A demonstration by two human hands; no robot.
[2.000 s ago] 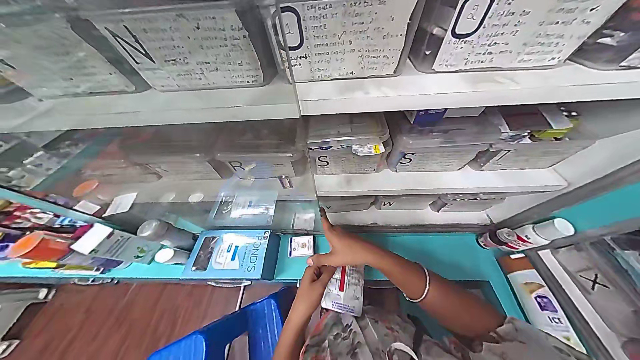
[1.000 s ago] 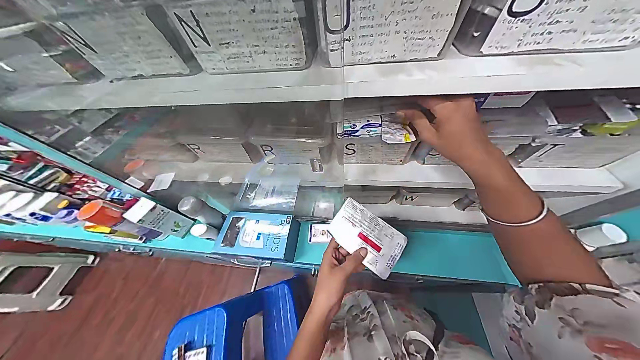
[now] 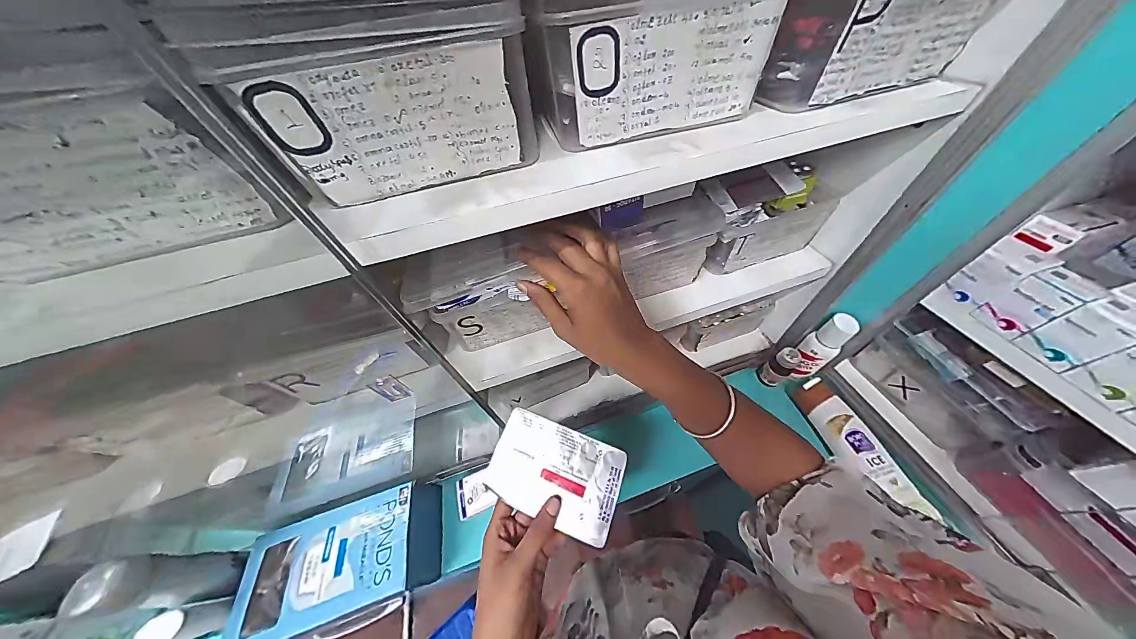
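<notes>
Between thumb and fingers, my left hand holds a white and silver medicine blister pack with a red stripe, low in the middle of the view. My right hand reaches to the top of a clear plastic box marked S on the middle shelf. Its fingers are spread at the box's lid, over packets that show at the front edge. Some fingertips are hard to make out against the clear plastic, and whether they grip the lid I cannot tell.
Labelled plastic boxes stand on the upper shelf. A glass sliding door covers the left side. A blue Pond's box and a small white card lie at the teal ledge. Bottles stand at right.
Two seconds ago both hands were low by the ledge with the pack. My right hand has since gone up to the S box; my left hand still holds the pack. The view has swung.
</notes>
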